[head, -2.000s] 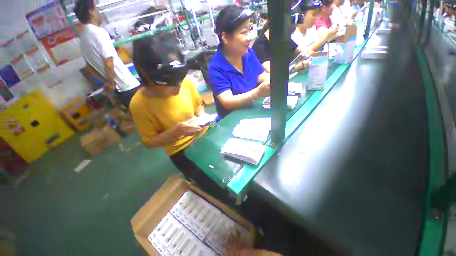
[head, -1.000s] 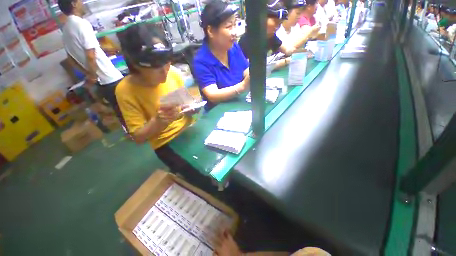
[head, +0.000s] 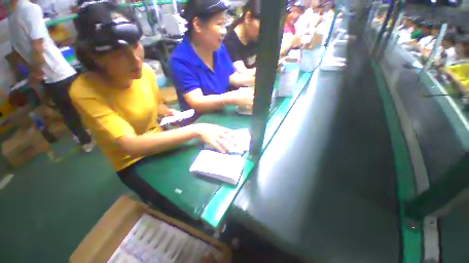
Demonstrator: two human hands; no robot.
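The open brown carton (head: 97,233) is at the bottom left, cut off by the lower edge. White printed pieces (head: 154,241) lie in it in rows, blurred. Neither my left hand nor my right hand can be made out; a faint reddish patch at the carton's lower right is too blurred to tell. On the green bench (head: 169,177), a stack of white pieces (head: 218,167) lies near the front corner. A second white stack (head: 239,139) lies behind it, partly under another person's hand.
The dark conveyor belt (head: 319,180) runs away on the right, with a green side rail (head: 393,154). A green post (head: 265,77) stands at the bench edge. A person in yellow (head: 113,108) and one in blue (head: 205,72) are at the bench. White upright holders (head: 289,79) stand farther back.
The view has shifted, so the carton sits lower and farther left. My hand, earlier over the carton's pieces, no longer shows clearly. The person in yellow has reached onto the rear stack.
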